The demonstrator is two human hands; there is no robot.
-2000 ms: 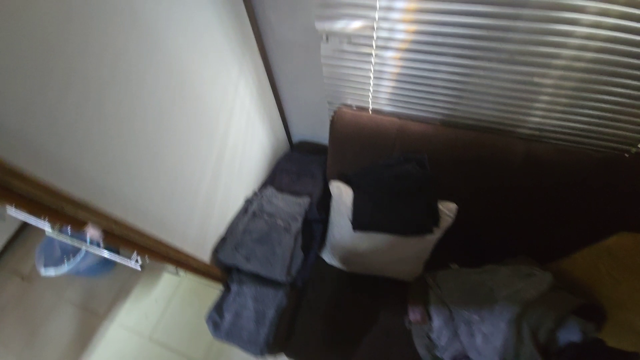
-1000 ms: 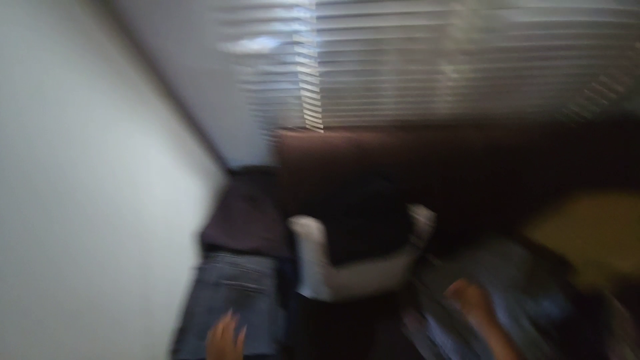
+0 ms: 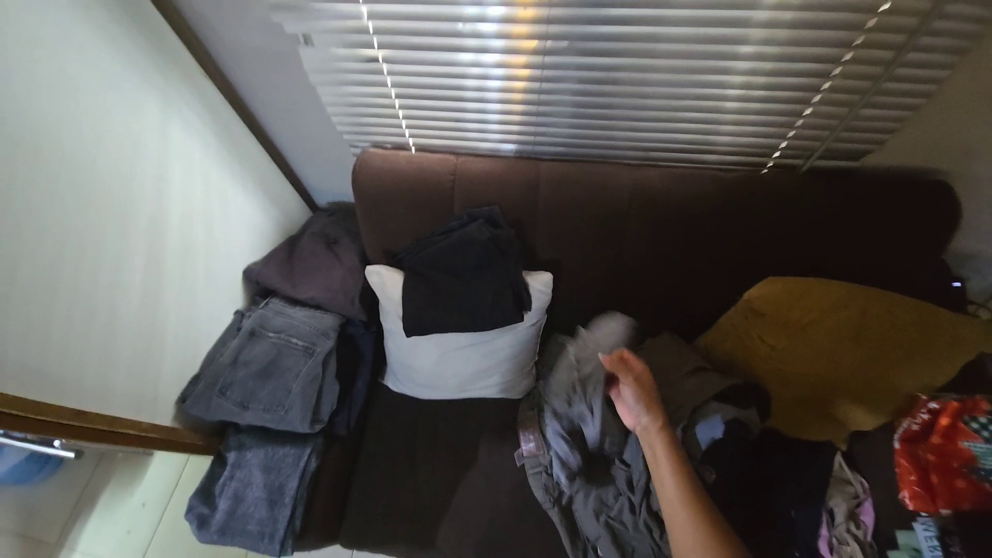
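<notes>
My right hand (image 3: 634, 391) grips a grey cloth garment (image 3: 577, 376) and lifts part of it above a heap of clothes. Under it lie dark grey-brown trousers with a belt (image 3: 533, 442). My left hand is out of view. To the left, a folded black garment (image 3: 465, 279) rests on a white pillow (image 3: 465, 364) against the sofa back. Folded grey jeans (image 3: 275, 368) lie over the sofa's left arm, with a dark brownish garment (image 3: 314, 260) behind them and another grey denim piece (image 3: 252, 484) in front.
The brown sofa (image 3: 651, 209) stands below window blinds (image 3: 604, 85). A mustard-yellow cushion or cloth (image 3: 837, 349) lies at right, near a red plastic bag (image 3: 938, 453). A pale panel (image 3: 132, 194) with a brown edge stands at left, beside the tiled floor (image 3: 116, 496).
My right hand, over the heap one second ago, now holds grey cloth up from it. My left hand, seen near the jeans one second ago, has left the view.
</notes>
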